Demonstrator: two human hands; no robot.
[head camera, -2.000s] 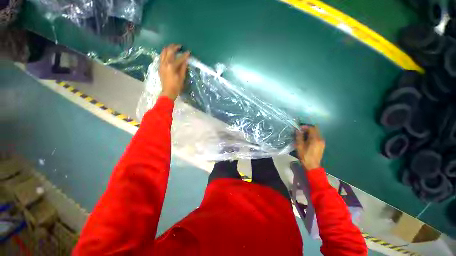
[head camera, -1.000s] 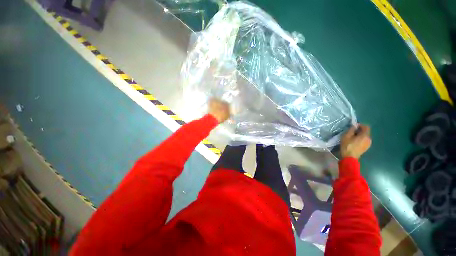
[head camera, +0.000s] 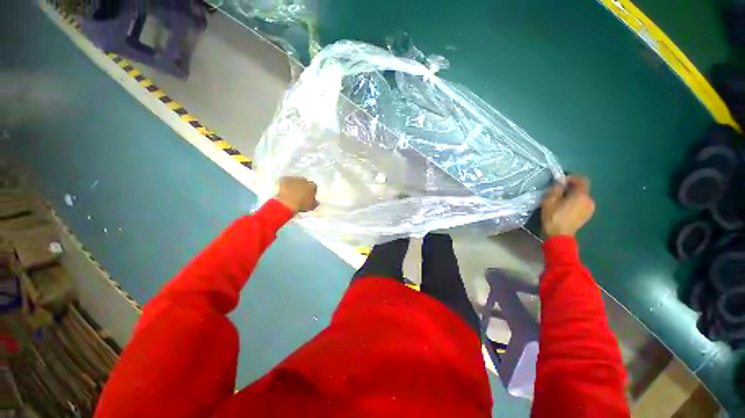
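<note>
A large clear plastic bag (head camera: 457, 135) is spread open across the green table's near edge, its mouth facing me. Part of it lies on the table and part hangs over the floor. My left hand (head camera: 297, 194) is closed on the bag's near left rim. My right hand (head camera: 568, 206) grips the bag's right corner above the table edge. The fingertips of both hands are partly hidden by the plastic and blur. The bag looks empty.
Black ring-shaped pads (head camera: 704, 188) lie heaped at the right. A yellow tape line (head camera: 674, 57) crosses the green table (head camera: 523, 49). Purple-grey stools (head camera: 513, 326) stand below the table edge and at upper left. Cardboard (head camera: 49, 277) is stacked at lower left.
The bag went from a narrow, flattened shape to a wide open one. My left hand moved from its far left edge down to the near rim. My right hand shifted right, still on the corner.
</note>
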